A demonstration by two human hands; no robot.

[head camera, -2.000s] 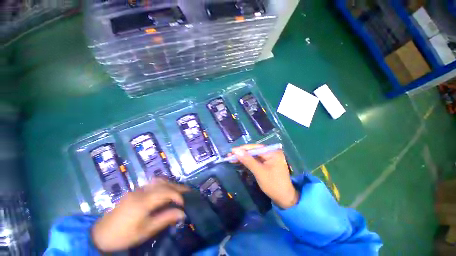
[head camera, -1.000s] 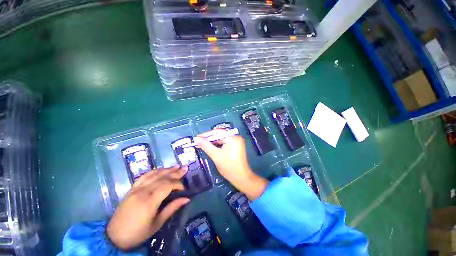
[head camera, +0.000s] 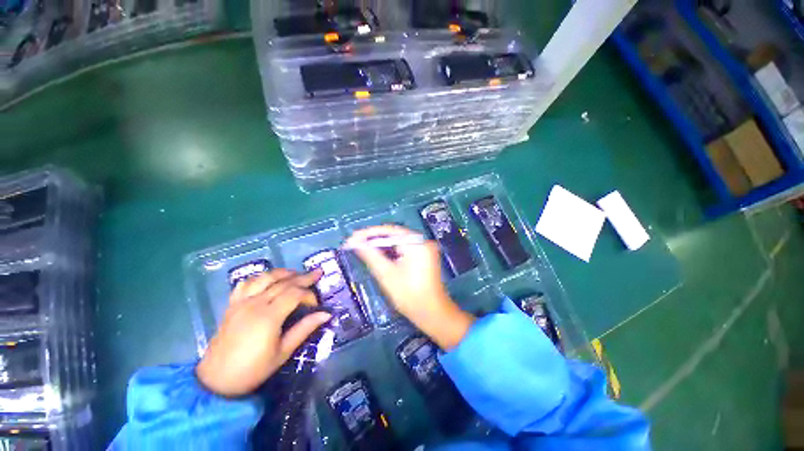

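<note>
A black handheld device [head camera: 344, 304] with white labels lies in a pocket of the clear blister tray [head camera: 207, 260]. My left hand [head camera: 256, 326] rests over its left side, fingertips on the device, and covers much of the device to its left. My right hand [head camera: 407, 269] holds a slim whitish tool [head camera: 397, 240] like a pen, its tip near the device's upper right edge. Whether the tip touches cannot be told. My right hand hides most of the device in the middle pocket. Other devices lie in both rows of the tray.
A tall stack of filled blister trays [head camera: 397, 132] stands behind the tray, beside a white post [head camera: 577, 57]. More stacked trays [head camera: 66, 308] are at left. A white square sheet [head camera: 570, 224] and a narrow white card [head camera: 623, 220] lie at right. A blue rack [head camera: 670, 123] holds cardboard boxes.
Since two seconds ago, my right hand and tool have moved left to the second device, and my left hand has come to rest on it. Since one second ago, the hands have moved only slightly.
</note>
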